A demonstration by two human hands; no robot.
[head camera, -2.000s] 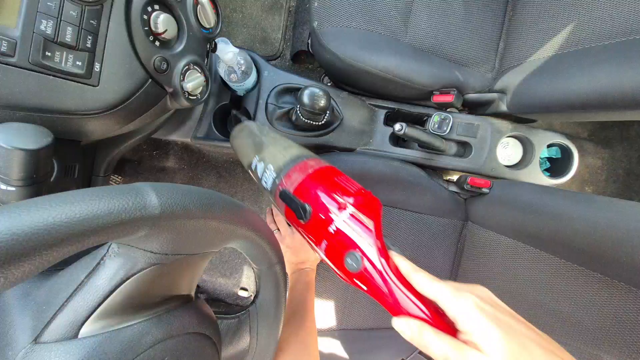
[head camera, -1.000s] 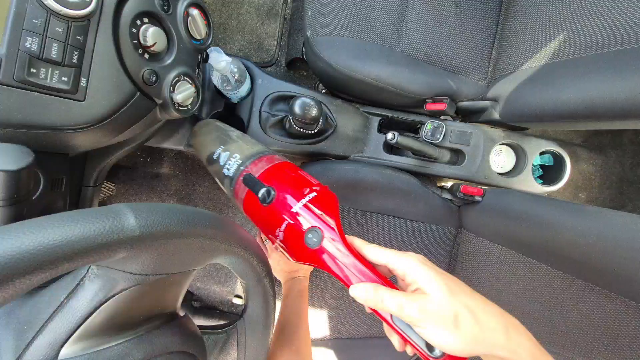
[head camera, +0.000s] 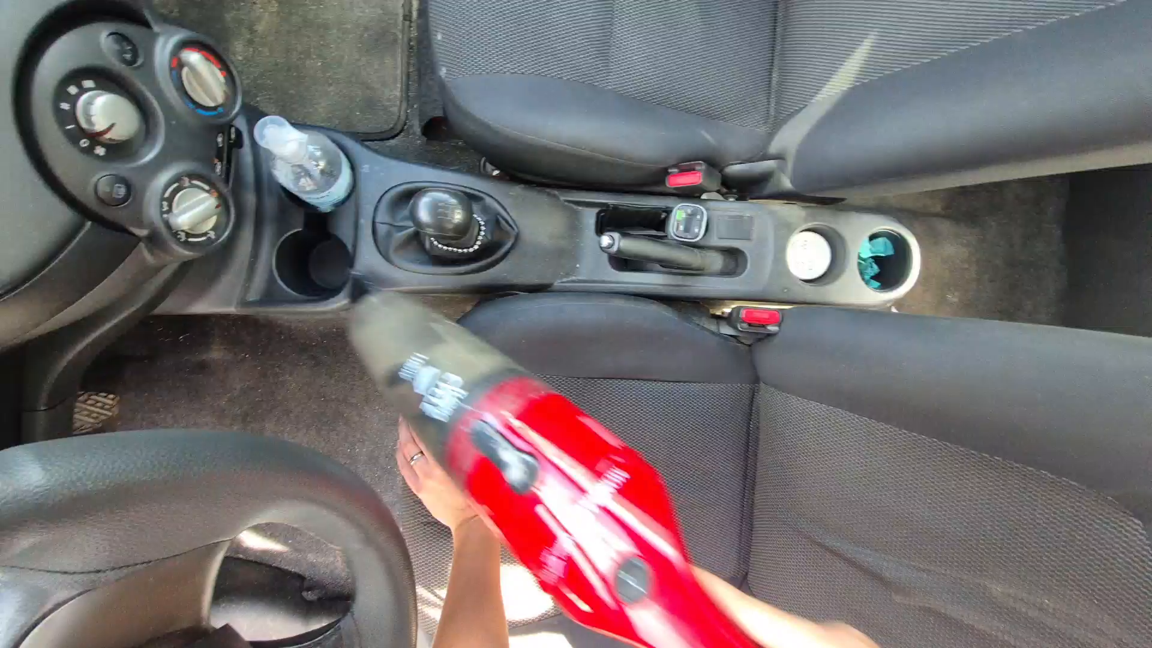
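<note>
A red handheld vacuum cleaner (head camera: pixel 576 495) with a smoky see-through nozzle slants across the lower middle, blurred by motion. Its tip is close to the console edge, just below the empty front cup holder (head camera: pixel 312 263). My right hand (head camera: pixel 792 625) is at the bottom edge, at the vacuum's rear; its fingers are hidden behind the red body. My left hand (head camera: pixel 438 481), with a ring on one finger, rests at the front edge of the driver's seat, partly covered by the vacuum. Whether it holds anything is hidden.
A clear bottle (head camera: pixel 310 168) stands in the console beside the gear lever (head camera: pixel 441 216). Behind are the handbrake (head camera: pixel 666 252), a white round container (head camera: pixel 808 256) and a cup holder with teal material (head camera: pixel 885 261). The steering wheel (head camera: pixel 207 468) fills the lower left.
The vacuum's tip has come away from the cup holder, where it was two seconds ago, and is now by the console's lower edge. My left hand stays near the seat front.
</note>
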